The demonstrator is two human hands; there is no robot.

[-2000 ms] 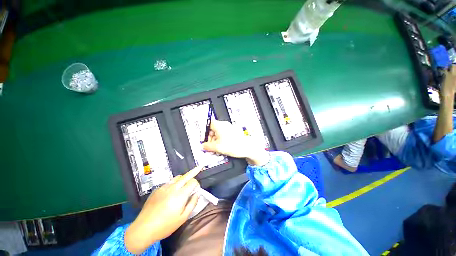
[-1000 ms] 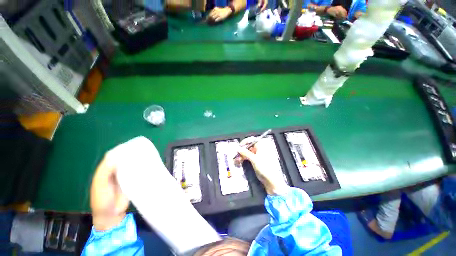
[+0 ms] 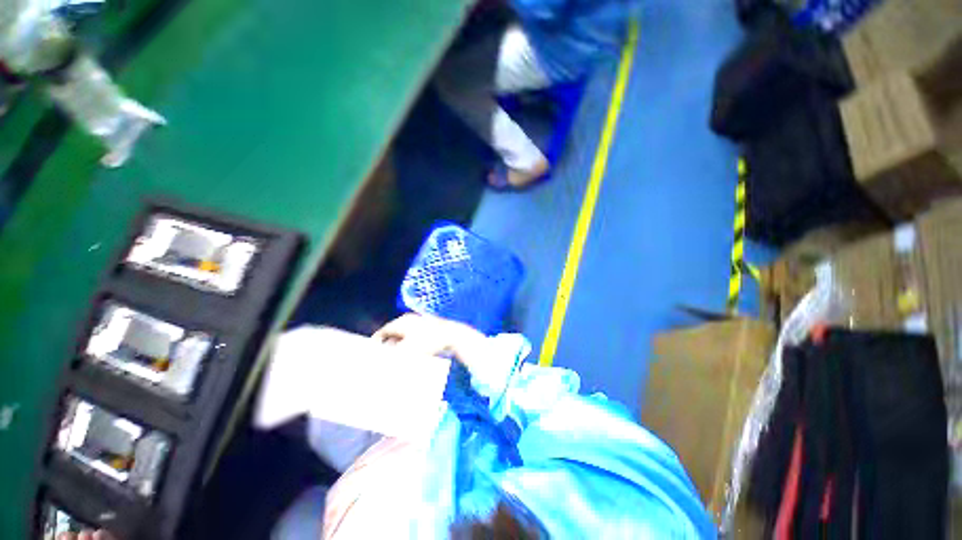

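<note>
A white sheet point(image 3: 357, 382), like the release liner, hangs beside the bench edge over my lap. My right hand point(image 3: 430, 335) is shut on its upper edge. My left hand point(image 3: 84, 536) shows only as fingertips at the bottom left edge, by the nearest tray pocket; what it holds is hidden. The black foam tray point(image 3: 227, 306) lies along the bench edge at the left. Phone assemblies point(image 3: 148, 348) with small orange-yellow flex cables sit in its pockets. The view is blurred, and I cannot see the tweezers.
A blue perforated stool point(image 3: 462, 276) stands beside the bench. Beyond it sits a person in a blue smock point(image 3: 570, 37). A plastic-wrapped post point(image 3: 100, 105) is at upper left. Cardboard boxes point(image 3: 701, 396) and black stacked items point(image 3: 886, 422) stand at right, past a yellow floor line.
The view has swung right, towards the floor and boxes. The white sheet, earlier at my left hand, is now in my right hand. My right hand has left the tray, and the tweezers no longer show.
</note>
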